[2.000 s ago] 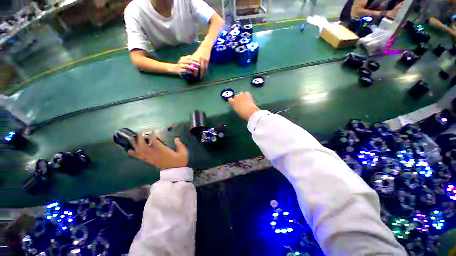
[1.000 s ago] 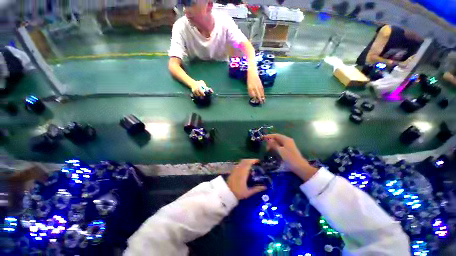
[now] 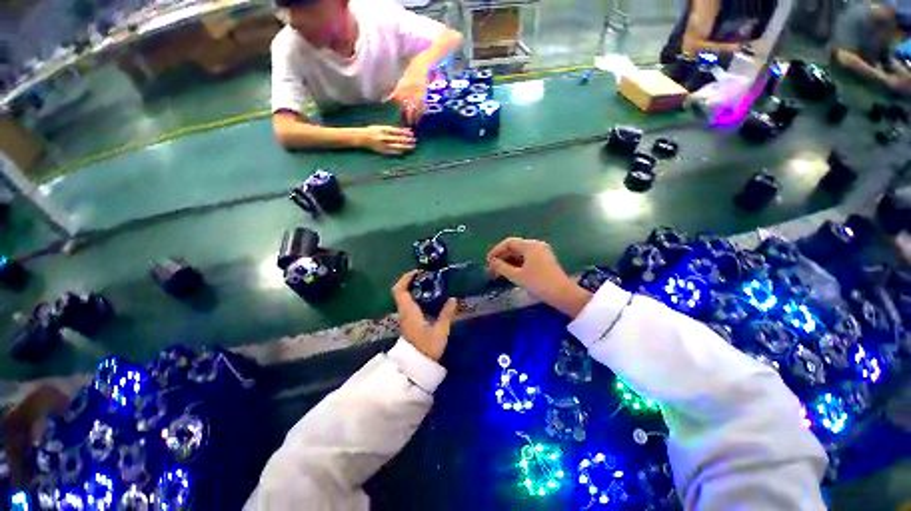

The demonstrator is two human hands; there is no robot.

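Observation:
My left hand [image 3: 427, 324] holds a black round housing [image 3: 430, 287] at the belt's near edge, its open face with a ring board up. A thin pale lead wire [image 3: 457, 266] sticks out of it towards my right hand [image 3: 534, 269]. My right hand is just right of the housing, thumb and fingertips together; whether they pinch the wire is too small to tell. Another black unit with a ring board [image 3: 431, 250] and a pale wire sits on the belt just beyond my left hand.
Black housings [image 3: 315, 269] lie on the green belt [image 3: 519, 215] to the left. Ring boards, some glowing, are heaped at both sides [image 3: 684, 291] and lie in front of me [image 3: 540, 467]. A person [image 3: 350, 60] sits opposite beside a batch of units [image 3: 464, 108]. A cardboard box [image 3: 651, 90] stands farther right.
My hands have moved from over the dark side surface to the belt's near edge, with the black part in my left hand. The person opposite has drawn both hands back towards the batch.

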